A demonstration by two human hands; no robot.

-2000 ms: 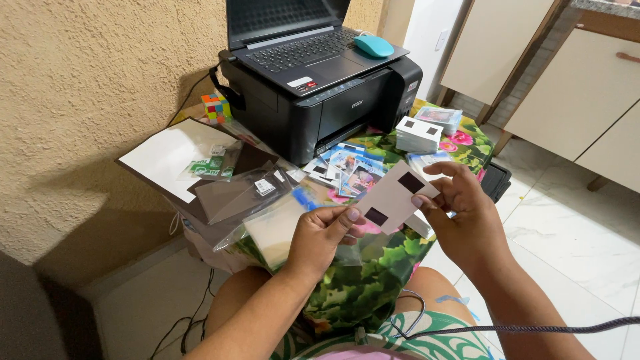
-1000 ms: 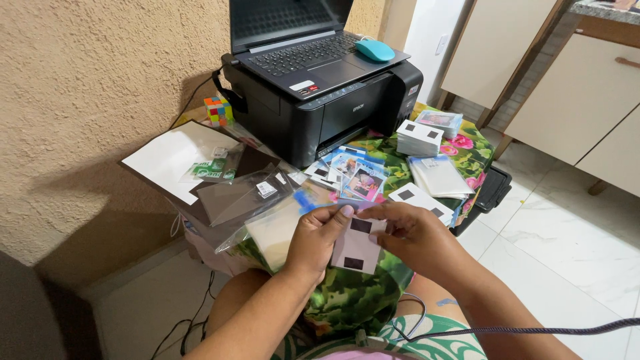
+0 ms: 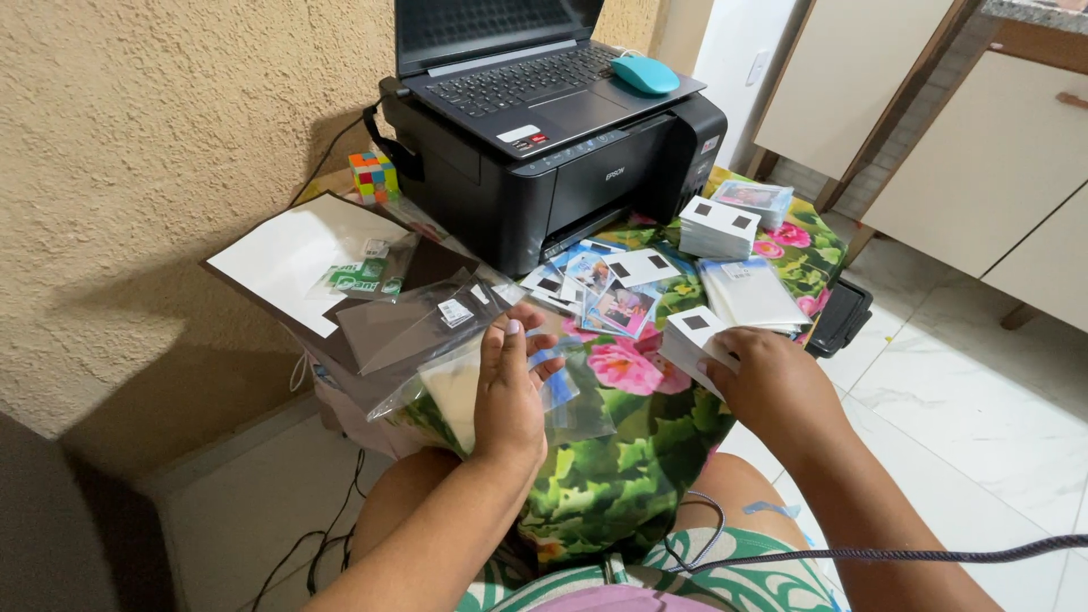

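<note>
My right hand [image 3: 769, 370] rests on the near end of a stack of white cards with black squares [image 3: 690, 333], thumb on one side and fingers over the top. My left hand [image 3: 514, 382] is raised with its fingers apart, over clear plastic sleeves [image 3: 450, 382] on the flowered tablecloth. Nothing shows in its grasp. Between the hands and the printer lie loose printed photo cards [image 3: 625, 308] and a white card with black squares [image 3: 642, 267]. A taller stack of such white cards [image 3: 718, 229] stands at the back right, beside a pile of photo cards [image 3: 755, 201].
A black Epson printer [image 3: 586, 183] bears an open laptop [image 3: 544, 93] and a turquoise mouse [image 3: 646, 75]. At left are white paper [image 3: 289, 246], dark sheets, plastic packets [image 3: 361, 276] and a puzzle cube [image 3: 372, 177]. Packed sleeves [image 3: 748, 293] lie right. A braided cable [image 3: 892, 557] crosses my lap.
The white card that both hands held a second ago is no longer between them. My right hand has moved right to the card stack; my left hand has come away, its fingers spread.
</note>
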